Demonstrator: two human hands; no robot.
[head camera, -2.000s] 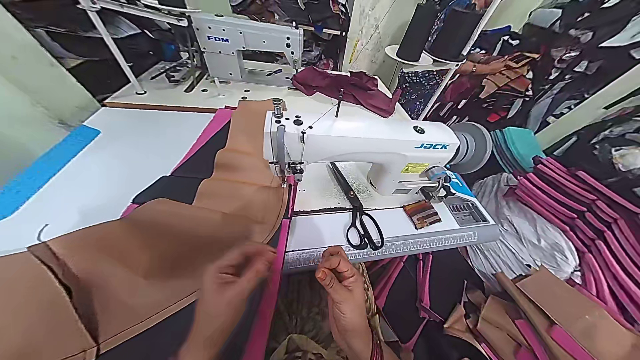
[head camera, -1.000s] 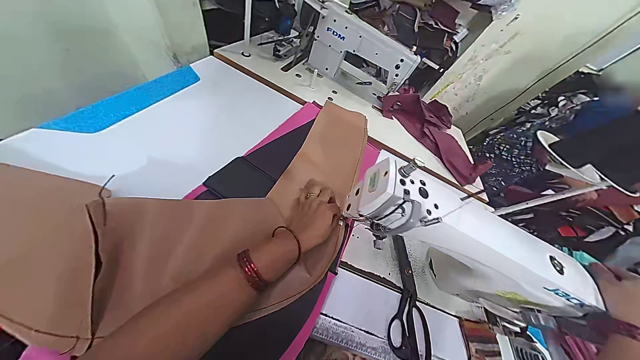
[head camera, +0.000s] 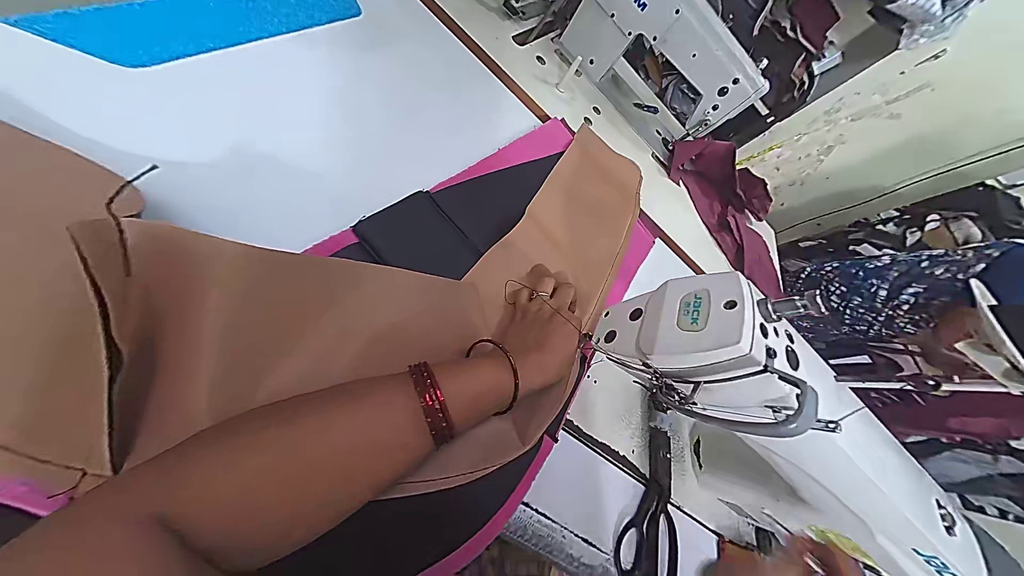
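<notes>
My left hand (head camera: 538, 332), with bangles at the wrist, rests fingers curled on the tan fabric (head camera: 320, 320) beside the needle area of the white Jack sewing machine (head camera: 720, 320). A dark thread runs from the machine over its fingers. Beneath the tan piece lie black fabric (head camera: 432, 224) and pink fabric (head camera: 512, 156). At the bottom right my right hand (head camera: 800, 556) is blurred and partly cut off, below the machine arm; its fingers cannot be made out. Black-handled scissors (head camera: 652, 528) lie on the machine bed, with their blades toward the machine head.
A second white sewing machine (head camera: 664, 64) stands behind, with maroon cloth (head camera: 728, 208) next to it. A blue sheet (head camera: 184, 28) lies on the white table (head camera: 264, 120). At the right are a person's patterned garment (head camera: 888, 288) and piled fabrics.
My hands were near each other in front of the machine two seconds ago; the left has since moved onto the tan fabric by the needle, the right away toward the machine's far end. The view has turned.
</notes>
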